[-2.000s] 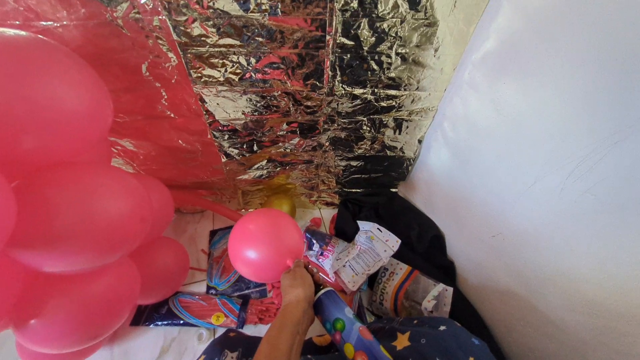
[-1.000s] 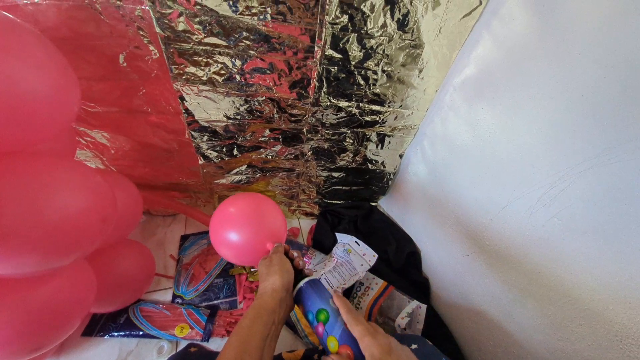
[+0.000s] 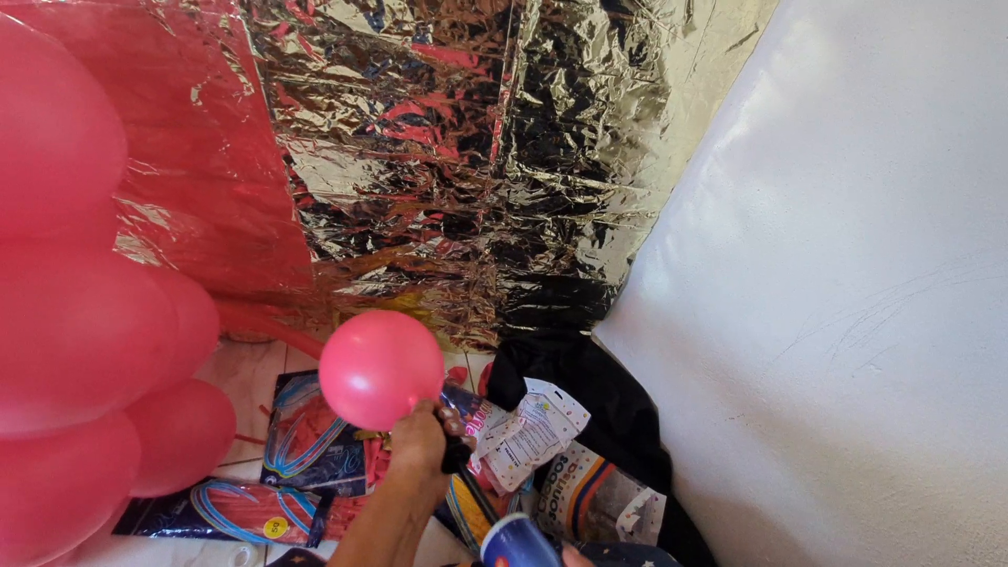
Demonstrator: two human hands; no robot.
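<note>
A small inflated pink balloon [image 3: 382, 370] is held at its neck by my left hand [image 3: 421, 441], low in the middle of the view. Just right of that hand is the black nozzle end [image 3: 455, 455] of a hand balloon pump; fingers of the left hand are close around it. A black rod runs down from there to the pump's blue printed barrel [image 3: 520, 542]. At the bottom edge only a little of my right hand [image 3: 576, 556] shows, against the barrel's right side; the rest is out of frame.
Large pink balloons [image 3: 71, 339] crowd the left side. Balloon packets [image 3: 315, 433] and opened bags [image 3: 602, 496] lie on the tiled floor beside a black cloth [image 3: 606, 394]. Behind hangs a crinkled metallic foil sheet [image 3: 472, 173]; a white wall [image 3: 850, 276] rises at right.
The pump's barrel and my right hand have moved down toward the bottom edge, and the black rod now shows. Two seconds ago no right hand was in view. My left hand still holds the balloon.
</note>
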